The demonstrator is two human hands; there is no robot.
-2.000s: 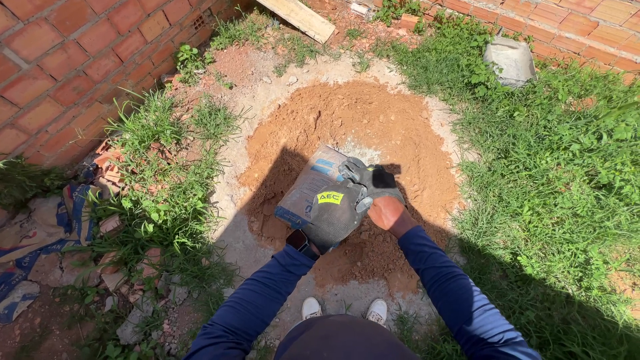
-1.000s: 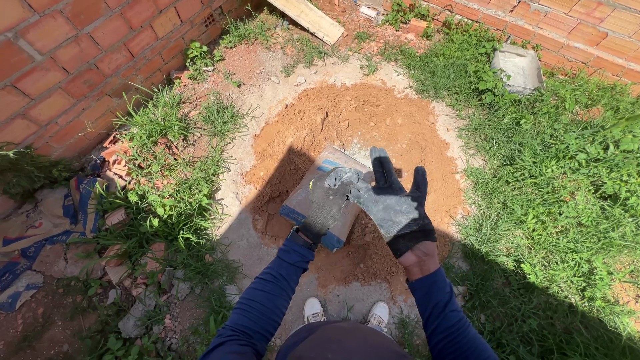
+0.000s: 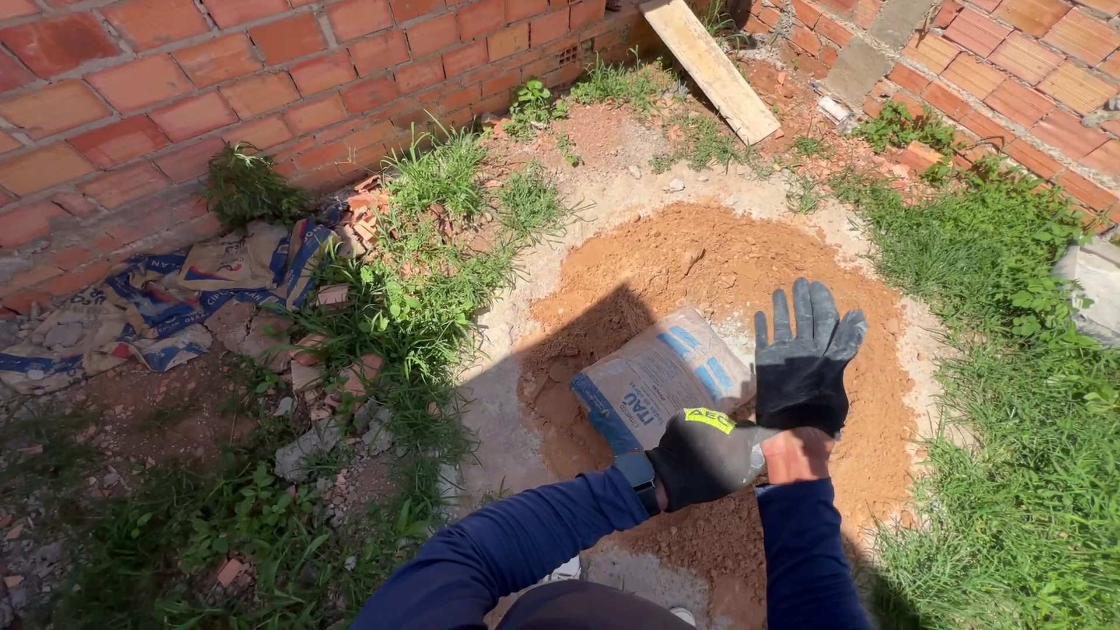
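Observation:
My left hand [image 3: 707, 457], in a black work glove with a yellow-green patch, has its fingers at the cuff of the glove on my right wrist and appears to grip that cuff. My right hand [image 3: 803, 363] is raised with the fingers spread, its grey-coated glove holding nothing. A paper cement bag [image 3: 661, 372] with blue print lies just beyond my left hand, on a round spread of reddish-brown sandy soil [image 3: 700, 232]. Grey powder [image 3: 737, 337] shows beside the bag's far right edge. My right hand hides some of the soil.
A brick wall [image 3: 219, 96] rises at the left and another brick wall [image 3: 997, 96] at the right. Crumpled sacks [image 3: 201, 280] and rubble [image 3: 306, 451] lie left. A wooden plank [image 3: 713, 74] rests at the far corner. Grass [image 3: 1032, 455] borders the soil; a grey block-like object [image 3: 1094, 284] sits at the right edge.
Two seconds ago both hands were together over the bag. My right hand has since opened and risen with fingers spread, and my left has moved to its cuff. The view has shifted left.

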